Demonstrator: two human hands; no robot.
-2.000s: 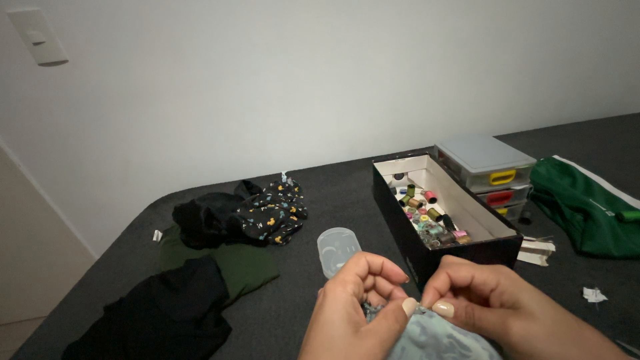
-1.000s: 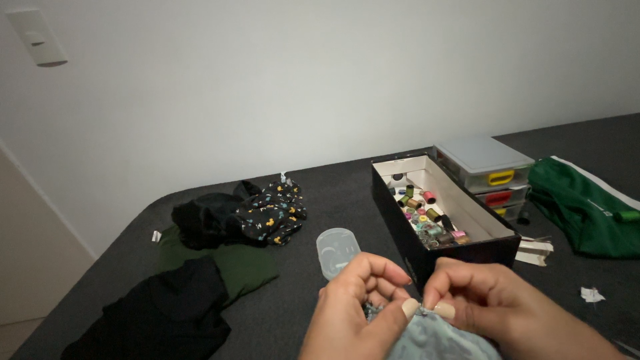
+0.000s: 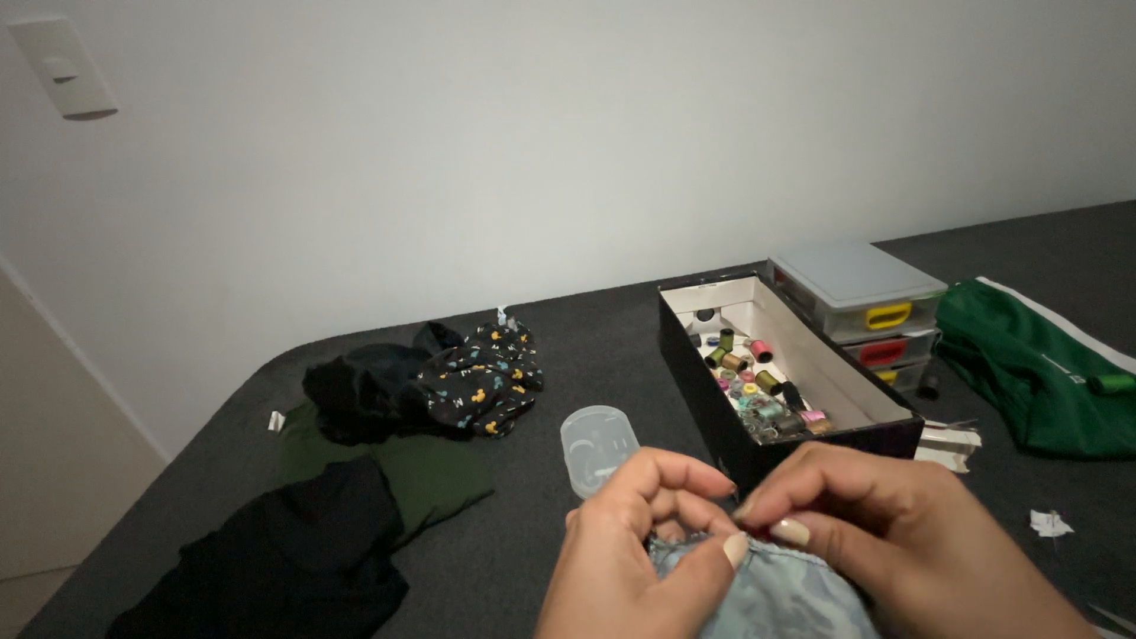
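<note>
Light blue-grey patterned fabric (image 3: 781, 590) hangs between my hands at the bottom of the head view, its seamed edge upward. My left hand (image 3: 652, 541) pinches that edge between thumb and fingers. Close beside it, my right hand (image 3: 879, 524) has its thumb and index finger together at the same edge; whether a needle or thread is between them is too small to tell. Just beyond my left hand lies a clear plastic container (image 3: 599, 448). A black open box (image 3: 803, 373) holding several thread spools (image 3: 768, 382) stands behind my right hand.
A small drawer unit (image 3: 856, 288) stands beside the box, with a green garment (image 3: 1029, 373) to its right. Black patterned fabric (image 3: 484, 382), dark green cloth (image 3: 435, 479) and a black garment (image 3: 275, 550) lie at left. White scraps (image 3: 1051, 524) lie at right on the dark-covered surface (image 3: 497, 568).
The fingertips of my right hand have shifted slightly at the fabric's edge. My left hand keeps its pinch on the fabric.
</note>
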